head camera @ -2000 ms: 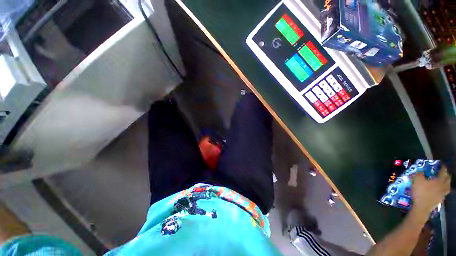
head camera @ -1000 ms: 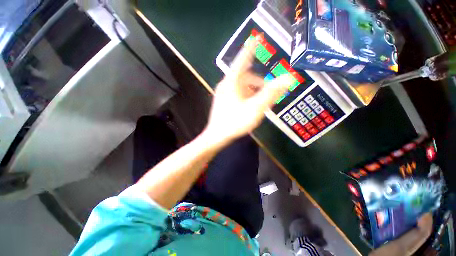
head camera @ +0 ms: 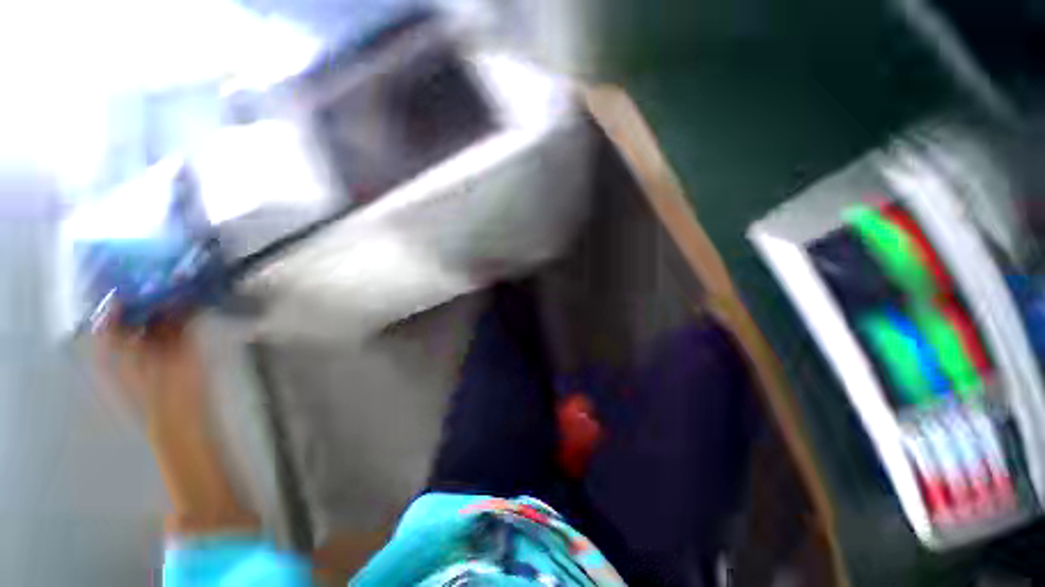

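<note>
The frame is blurred. My left hand [head camera: 143, 333] is at the left, its fingers on the lower side of a dark blue product box [head camera: 155, 258], which it holds up beside the machine. My right hand is not in view. The digital scale [head camera: 900, 344] lies at the right on the green bench, its green, red and blue display lit and its white and red keypad below. The scale pan is mostly out of the picture or too blurred to tell.
The grey-white machine [head camera: 458, 218] with a dark opening stands at the left. The green bench [head camera: 705, 103] with its wood-coloured edge runs down the right of my legs. A bluish blurred item [head camera: 1026, 310] shows at the right rim beside the scale.
The view has swung left, so the scale sits further right. My left hand has left the scale and is at the left with a box. My right hand and its box have gone out of view.
</note>
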